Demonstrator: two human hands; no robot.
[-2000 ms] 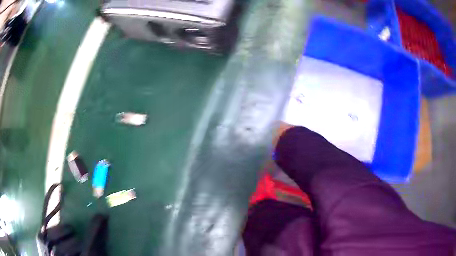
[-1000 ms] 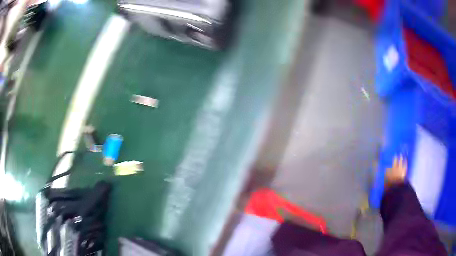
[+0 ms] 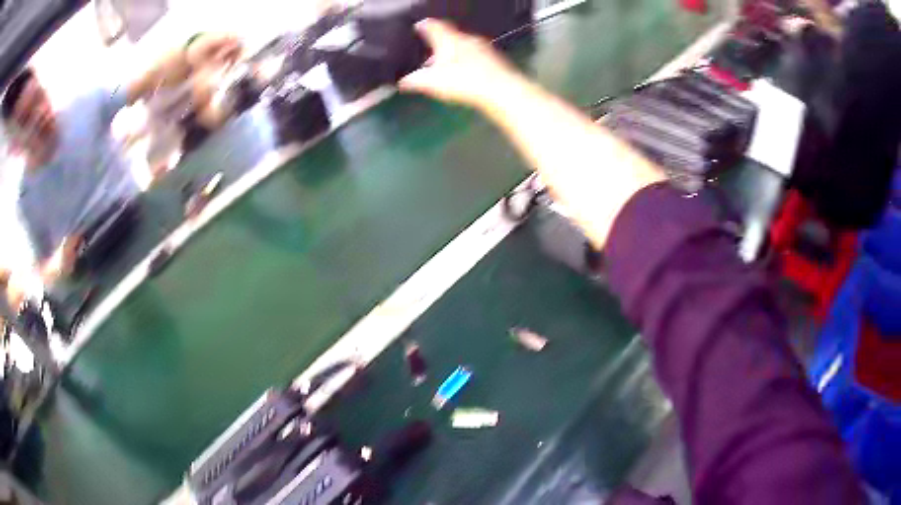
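Note:
My right hand (image 3: 452, 67), in a purple sleeve, reaches over the green belt to the top centre. Its fingertips are at the edge of a dark box-shaped unit (image 3: 385, 44); blur hides whether they grip it. My left hand is not in view; a bit of purple cloth shows at the bottom edge. On the dark green mat lie a blue USB stick (image 3: 453, 386), a pale one (image 3: 475, 419), a dark one (image 3: 415, 363) and a pinkish one (image 3: 530, 339). Grey-black player units (image 3: 242, 444) with dark straps stand at the lower left.
Stacked dark units (image 3: 682, 123) stand at the upper right by a white sheet (image 3: 776, 126). The green conveyor belt (image 3: 286, 266) crosses the view. People (image 3: 74, 178) are at the far side. A red stool (image 3: 810, 247) and blue crates (image 3: 860, 325) are at the right.
The view has swung up and left over the belt. My right hand has moved from the blue crate to the dark items across the belt. The USB sticks keep their arrangement.

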